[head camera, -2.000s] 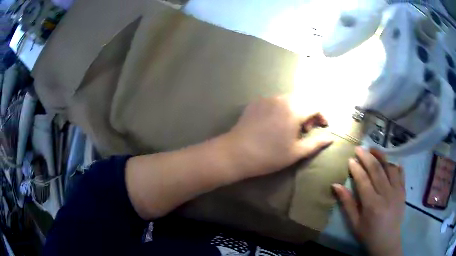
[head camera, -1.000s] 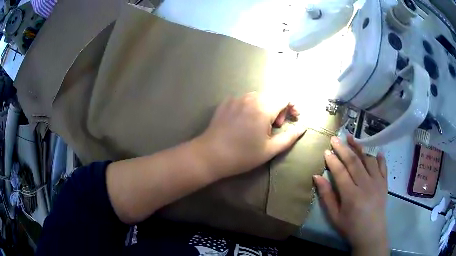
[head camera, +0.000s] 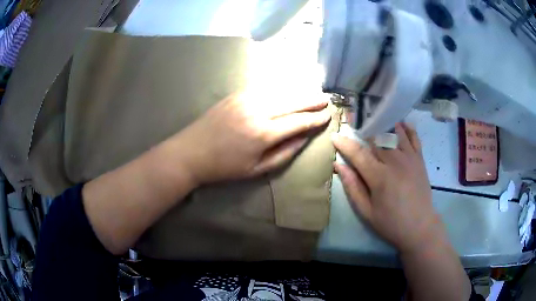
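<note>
A large brown garment panel (head camera: 147, 88) lies across the table, with a smaller brown pocket piece (head camera: 302, 200) on its right part. My left hand (head camera: 253, 132) lies flat on the cloth, fingertips close to the presser foot (head camera: 339, 100). It presses on the cloth and does not grip it. My right hand (head camera: 382, 176) lies at the cloth's right edge, below the sewing machine head (head camera: 376, 64), fingers spread and partly behind the white curved bar. The needle is lost in blur and lamp glare.
A red-edged phone (head camera: 479, 151) lies right of the machine head. White scraps (head camera: 506, 197) lie near the table's right edge. Striped cloth (head camera: 13, 40) is at upper left. Bundles of cut pieces (head camera: 20, 217) are at far left. The front table edge (head camera: 364, 258) is near my lap.
The view has shifted, so the machine sits further left in it. My left hand's fingers have straightened and moved closer to the presser foot. The panel and pocket piece have turned slightly.
</note>
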